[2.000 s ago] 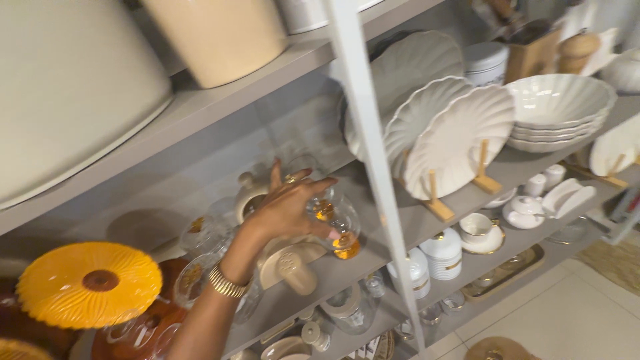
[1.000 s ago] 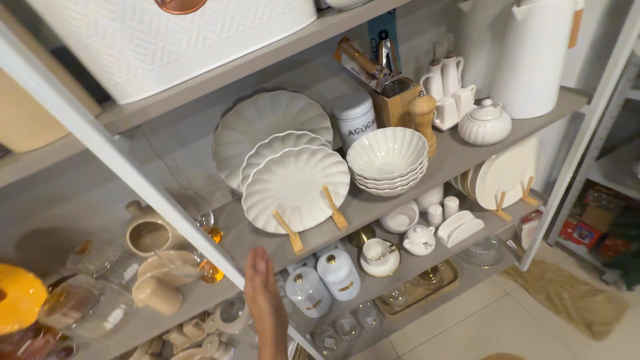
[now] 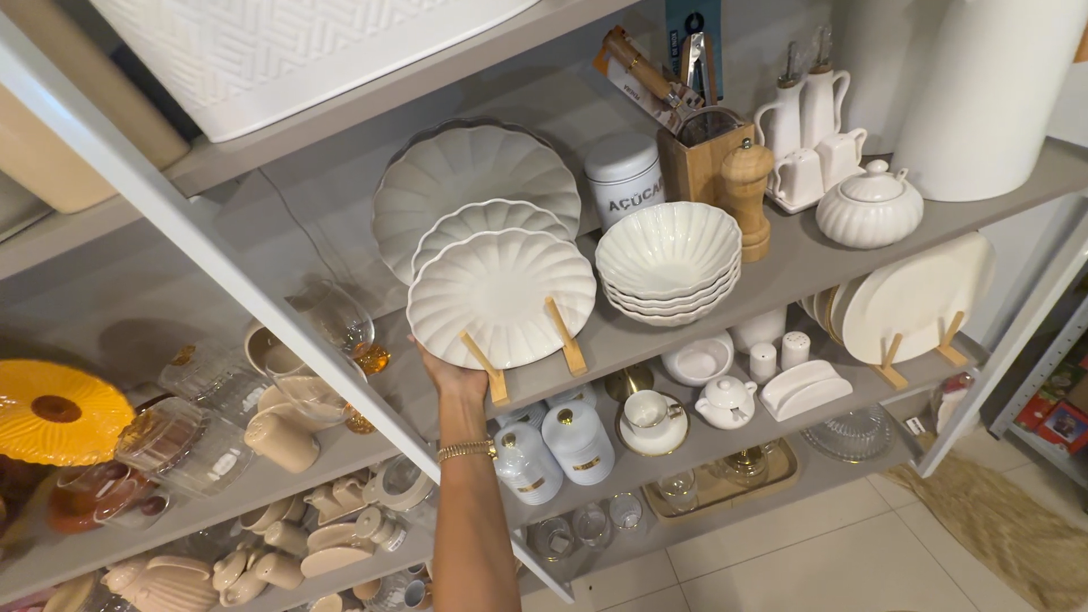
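Observation:
My left hand (image 3: 450, 374), with a gold bracelet at the wrist, reaches up to the lower left edge of a white scalloped oval plate (image 3: 501, 297). Most of its fingers are hidden behind the plate, so their grip cannot be made out. The plate leans upright in a wooden plate stand (image 3: 567, 340), in front of a second scalloped plate (image 3: 493, 223) and a larger scalloped platter (image 3: 476, 170). To the right sits a stack of white fluted bowls (image 3: 670, 255). My right hand is out of view.
A slanting white shelf upright (image 3: 255, 314) stands left of my hand. Amber-based glasses (image 3: 371, 357) sit behind it. Lidded white canisters (image 3: 578, 442) are below, beside a cup and saucer (image 3: 650, 421). A wooden pepper mill (image 3: 746, 200) stands behind the bowls.
My left hand has left the amber-based glasses, passed to the right of the shelf upright, and reached the front scalloped plate. The view has swung right.

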